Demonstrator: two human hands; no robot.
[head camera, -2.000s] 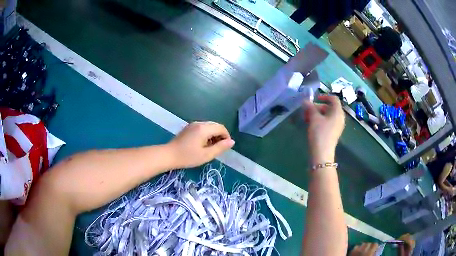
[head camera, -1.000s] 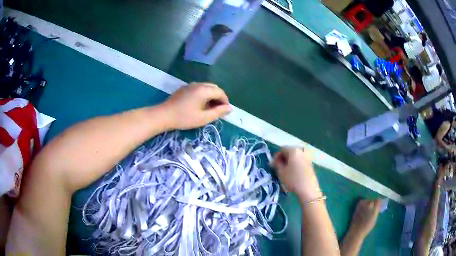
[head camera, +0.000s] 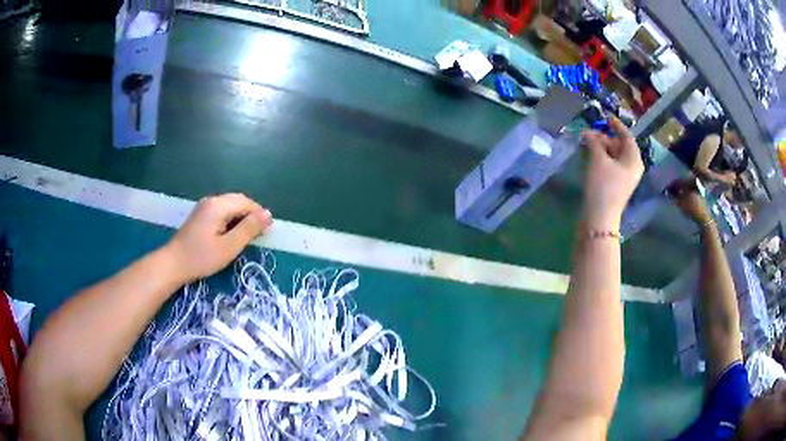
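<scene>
A heap of pale wrist straps (head camera: 284, 370) lies on the blue-green bench in front of me. My left hand (head camera: 222, 234) is at the whitish edge strip, just above the heap's left side, fingers curled and fingertips together; whether it pinches a strap is unclear. My right hand (head camera: 614, 164) is raised over the belt beside the open top of a retail box (head camera: 508, 181), its flap standing up. The right fingers are bent and blurred, and I cannot see anything clearly in them.
Another retail box (head camera: 138, 95) stands upright on the dark green belt (head camera: 345, 155) at far left. A neighbouring worker's arm (head camera: 720, 284) reaches over the belt at right, near more boxes. Blue-wrapped items (head camera: 573, 79) lie on the far bench. A red and white bag (head camera: 10, 353) is at the left edge.
The view has swung right. My right hand has moved from beside the strap heap up to a box on the belt. My left hand stays near the heap. The other box now appears farther left.
</scene>
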